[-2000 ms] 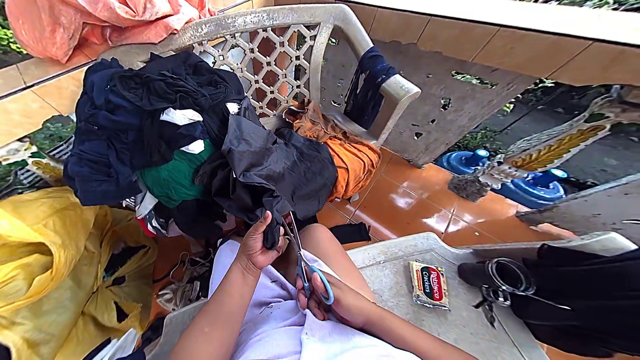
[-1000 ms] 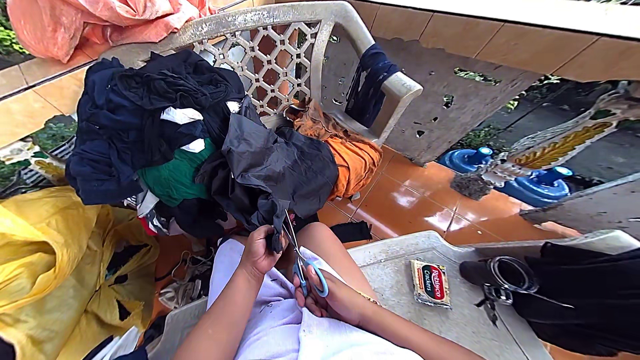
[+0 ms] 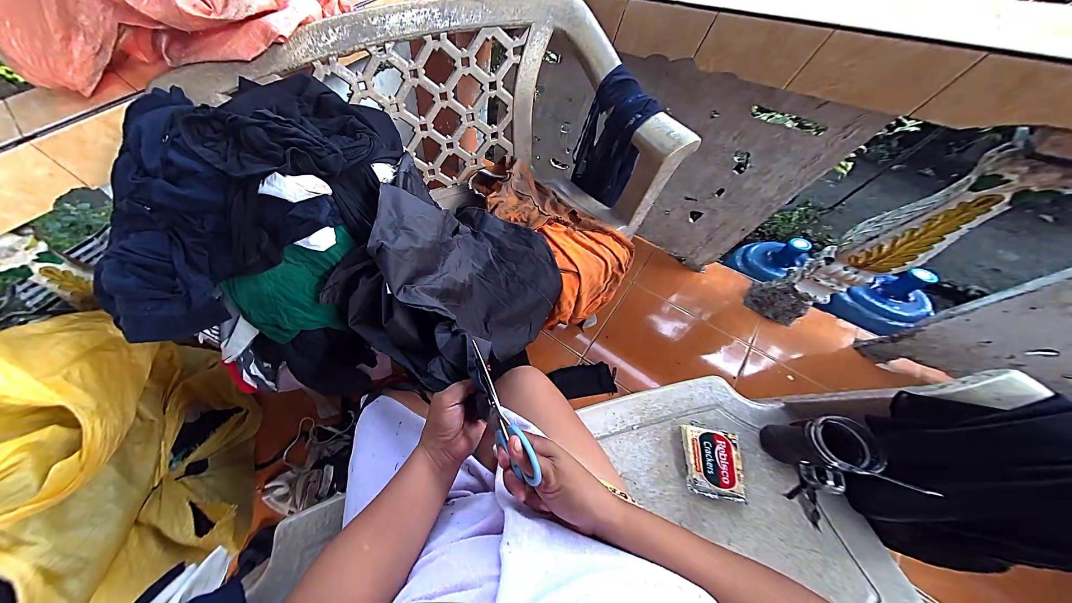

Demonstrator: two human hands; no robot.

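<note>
In my right hand (image 3: 553,486) is a pair of scissors (image 3: 521,452) with light blue handles, its blades pointing up and away along the cloth's lower edge. Pinched in my left hand (image 3: 452,423) is the hanging lower end of a black fabric piece (image 3: 452,260). That fabric drapes over a heap of dark clothes (image 3: 184,209) on a plastic chair (image 3: 569,17) in front of me. Within the heap a green cloth (image 3: 289,289) shows, and an orange cloth (image 3: 586,268) lies at its right. Whether the blades have fabric between them is hard to tell.
A second plastic seat (image 3: 645,419) carries a cracker packet (image 3: 713,462), a coiled cord (image 3: 842,444) and black cloth (image 3: 946,477). A yellow sack (image 3: 75,435) fills the lower left; a pink-orange sack (image 3: 184,33) lies at the upper left. Blue water bottles (image 3: 883,301) stand beyond the tiled floor.
</note>
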